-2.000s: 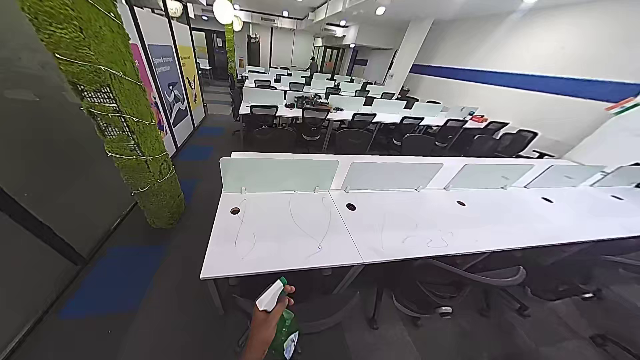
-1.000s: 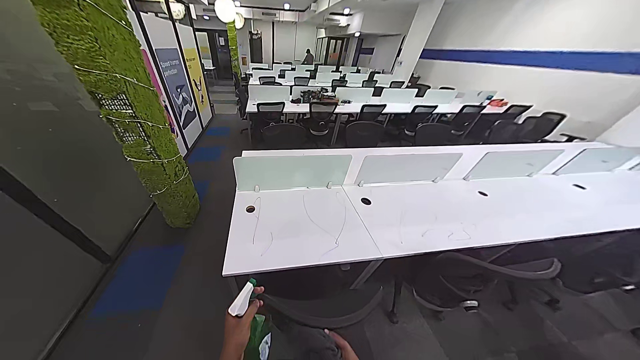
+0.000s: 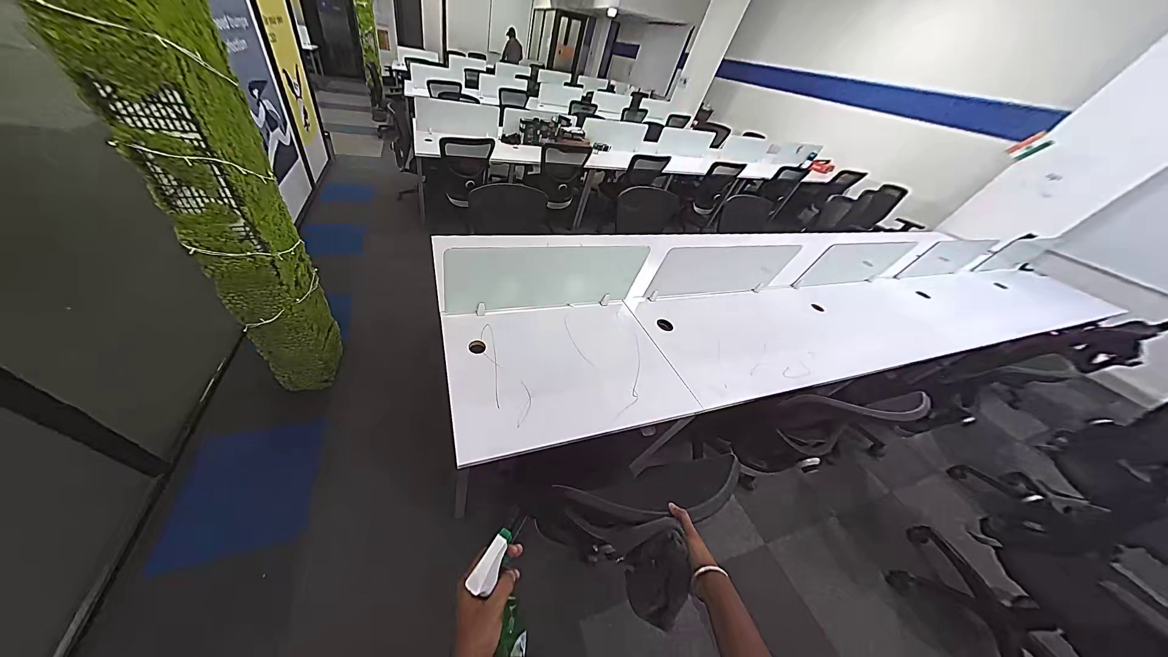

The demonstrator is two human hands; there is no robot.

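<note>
My left hand point(image 3: 488, 593) is wrapped round a green spray bottle point(image 3: 513, 630) with a white trigger head point(image 3: 488, 566). My right hand point(image 3: 691, 538), with a bangle at the wrist, is at the backrest of a black office chair point(image 3: 703, 485). A dark cloth point(image 3: 659, 579) hangs from this hand; its fingers are partly hidden. Beyond both hands stands a long white desk point(image 3: 566, 383) with thin curved marks on its top, round cable holes point(image 3: 477, 347) and frosted divider panels point(image 3: 547, 276).
A pillar covered in green artificial moss point(image 3: 274, 301) stands at the left beside a dark glass wall point(image 3: 91, 292). More black chairs point(image 3: 967, 566) are at the lower right. Farther back are rows of desks and chairs, and a person point(image 3: 512, 46) in the distance.
My right hand and the dark cloth, out of view two seconds ago, came in at the bottom edge and are now up at the chair's backrest. My left hand keeps the spray bottle.
</note>
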